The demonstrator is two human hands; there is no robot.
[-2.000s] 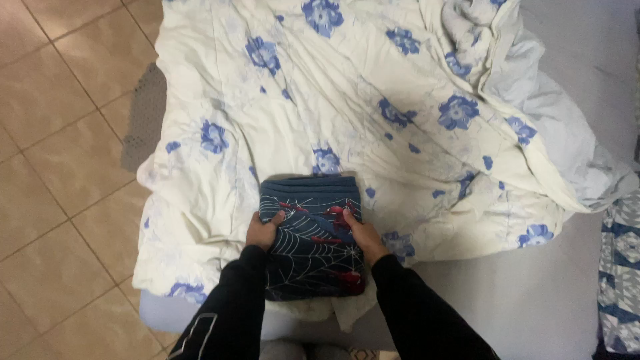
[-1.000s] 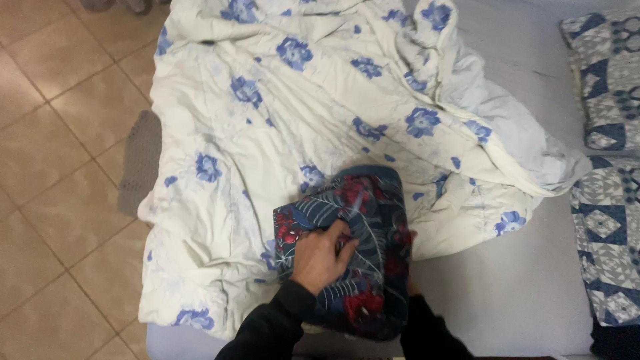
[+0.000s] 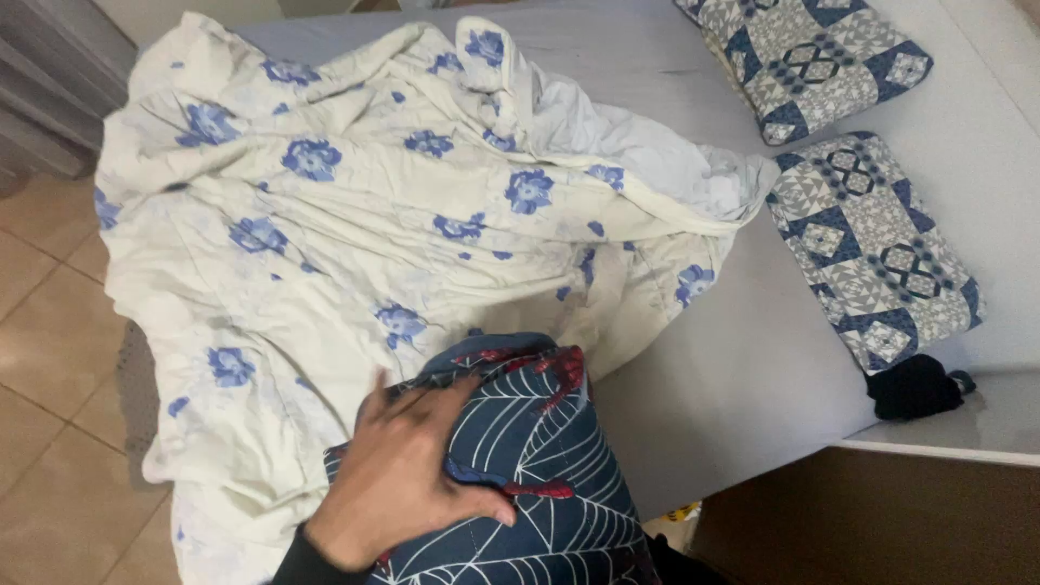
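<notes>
A folded navy cloth with white web lines and red figures [image 3: 552,455] is at the bottom centre, held up close in front of me. Across its left side lies my left hand [image 3: 406,467], thumb spread on top and fingertips near the upper fold. My right hand is hidden behind or under the bundle; only a bit of dark sleeve shows at the lower right. Beyond the bundle, a cream blanket with blue flowers [image 3: 349,219] lies rumpled over the bed, its pale lining turned out at the right.
Grey sheet [image 3: 715,390] covers the bed. Two patchwork-patterned pillows or folded cloths [image 3: 877,244] lie at the right, with a black cloth bundle [image 3: 914,388] below. A brown panel [image 3: 861,512] stands at lower right, a grey curtain [image 3: 57,89] at upper left, tiled floor [image 3: 65,366] at left.
Two seconds ago both hands gripped the folded navy cloth low on the blanket's near edge; now it is raised, turned and nearer, with my right hand out of sight. The view has swung right.
</notes>
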